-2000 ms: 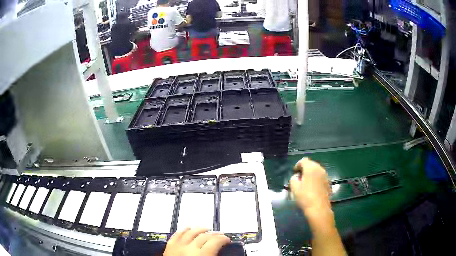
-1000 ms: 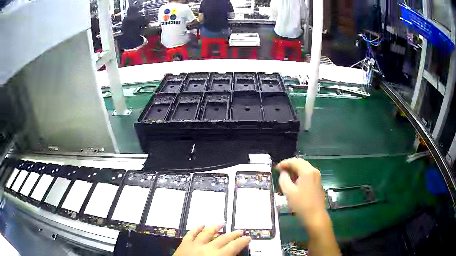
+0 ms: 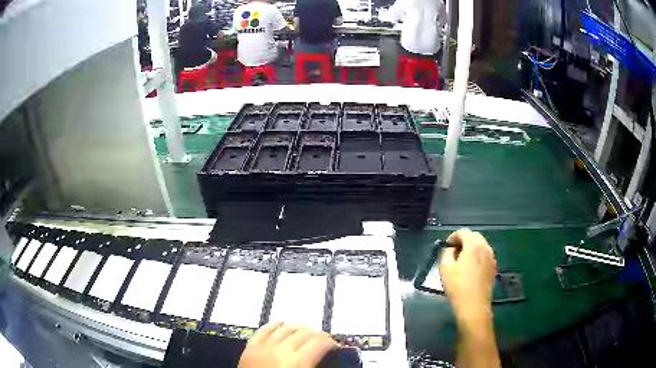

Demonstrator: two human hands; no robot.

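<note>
A row of black phone middle frames (image 3: pixel 279 259) with white windows lies side by side on the pale infeed track (image 3: pixel 397 323). The rightmost frame (image 3: pixel 357 264) lies against its neighbour. My left hand (image 3: pixel 288 348) is bent over a black block (image 3: pixel 205 350) at the track's near edge; its fingertips are by the lower ends of the right frames. My right hand (image 3: pixel 469 277) is right of the track, over the green surface, and pinches the top of a tilted dark frame (image 3: pixel 430 272). The hand hides part of it.
A black tray stack (image 3: pixel 324 190) stands behind the track, with a black sheet (image 3: pixel 288 223) before it. More thin frames lie on green at right (image 3: pixel 509 287), (image 3: pixel 586 273). A white post (image 3: pixel 457 108) stands behind. People (image 3: pixel 259 36) sit on red stools beyond.
The rightmost frame has closed up against the row. My right hand has moved right from the track and now holds another frame. My left fingers, spread before, are drawn together. Another frame shows at far right.
</note>
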